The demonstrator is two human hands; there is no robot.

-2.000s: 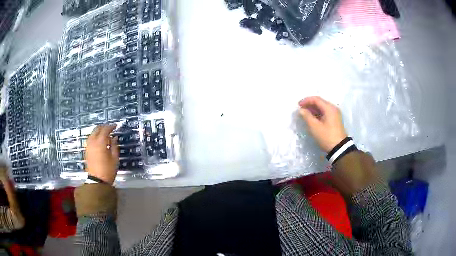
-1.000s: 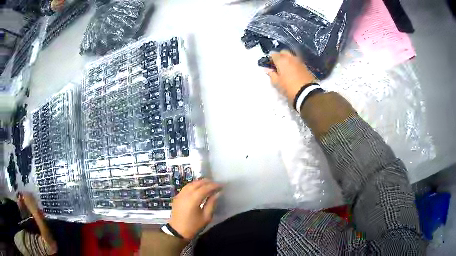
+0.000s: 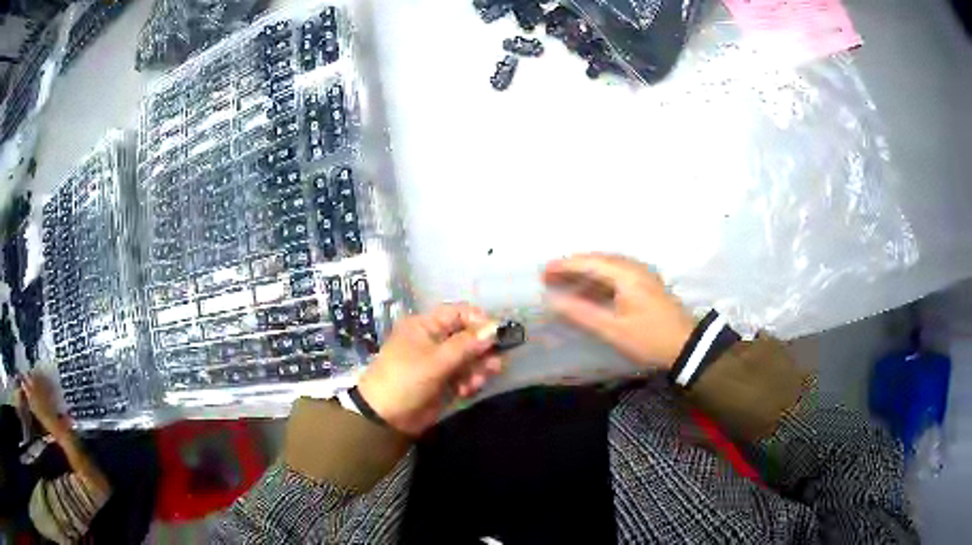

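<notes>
My left hand [image 3: 432,362] pinches a black plastic housing [image 3: 509,335] between thumb and finger, above the table's near edge. My right hand [image 3: 608,303] is just right of it, blurred, fingers pointing left; whether it holds anything cannot be told. A clear blister tray [image 3: 219,287] with rows of black housings lies left of my hands. A loose pile of black housings [image 3: 554,27] lies at the far edge, with two housings apart from it in front.
A clear film [image 3: 821,202] lies on the right with tiny pale specks. A dark bag [image 3: 655,37] and a pink sheet [image 3: 799,23] are at the far right. A second filled tray [image 3: 85,298] is at far left, near another person's arm [image 3: 64,436].
My right hand has come back from the loose pile towards my left hand. My left hand, empty before, now holds a housing. The camera view has shifted.
</notes>
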